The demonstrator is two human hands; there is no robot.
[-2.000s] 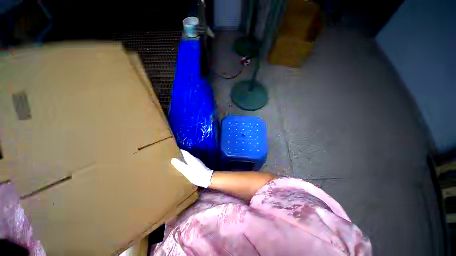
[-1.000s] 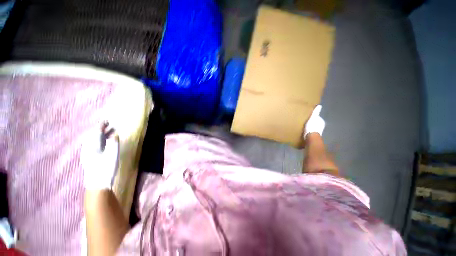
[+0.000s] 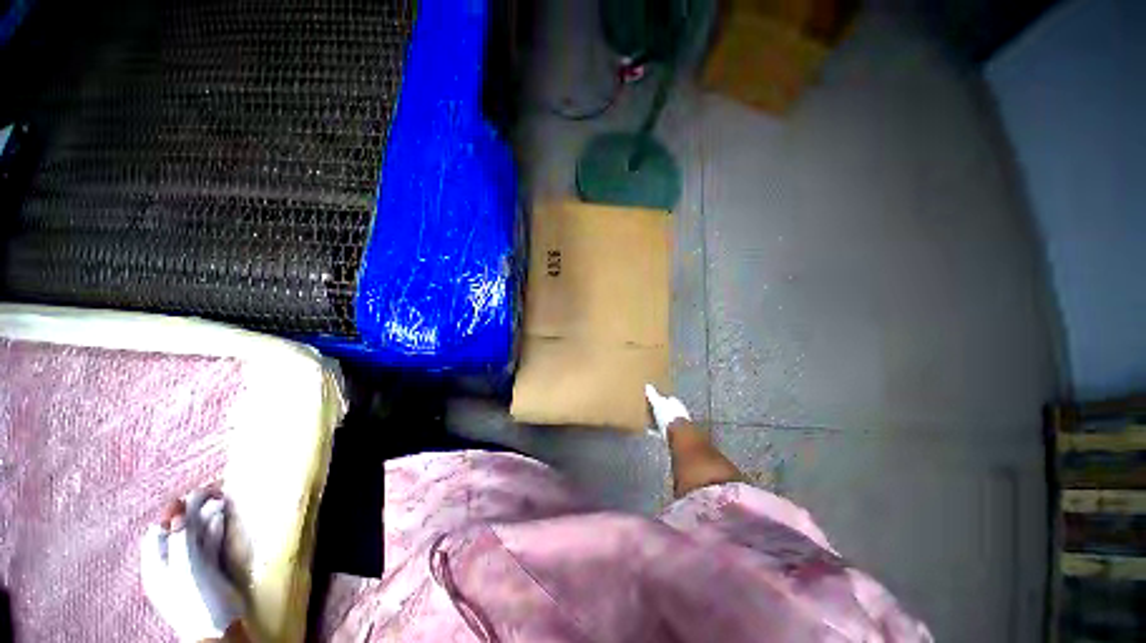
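Note:
A flat tan cardboard sheet with a small dark print lies low beside the blue-wrapped conveyor edge, over the place of the blue stool. My right hand, in a white glove, is at the sheet's lower right edge; its fingers seem to hold that edge. My left hand, in a white glove with bare fingertips showing, rests on the pink and white padding at lower left. Its fingers are slightly bent and I see nothing in them.
The dark mesh conveyor is at upper left, with a shiny blue-wrapped edge. A green round stand base is just beyond the cardboard. A brown carton stands farther back. Pallet-like slats are at the right edge.
The cardboard has moved from the table at left to the right side, then lower and closer to the conveyor edge. My left hand has come onto the padding.

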